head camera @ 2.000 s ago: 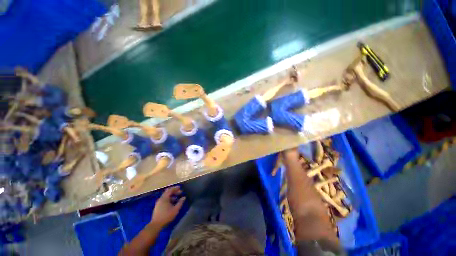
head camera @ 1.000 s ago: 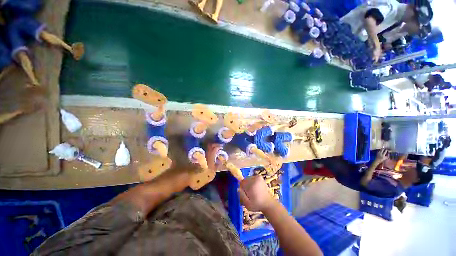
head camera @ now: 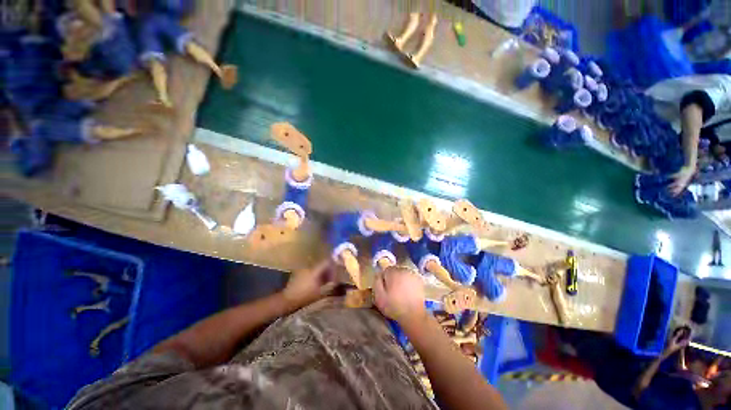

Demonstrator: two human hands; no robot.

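My right hand (head camera: 398, 293) is closed around a tan doll leg at the bench's front edge, below the white-lilac cuff of a blue shorts piece. My left hand (head camera: 311, 282) is beside it to the left, blurred, at the edge near another blue lower body (head camera: 345, 230) that lies tilted with two tan legs; its grip is unclear. More two-legged lower bodies stand close together to the right, with orange-tan soles (head camera: 431, 215) up. One stands apart at left (head camera: 296, 194). Two blue pieces, each with a leg towards the right (head camera: 494, 275), lie beyond.
White glue bottles (head camera: 244, 219) lie at left, near heaped lower bodies (head camera: 48, 104). The green conveyor (head camera: 345, 104) runs behind. A parts bin of legs (head camera: 457, 332) is below the edge; a yellow-black knife (head camera: 571, 273) and blue crate (head camera: 645, 304) are right. Other people show at right.
The view has turned and shifted. My left hand has drawn back from among the lower bodies to the front edge. One lower body now lies tilted, closer to the others.
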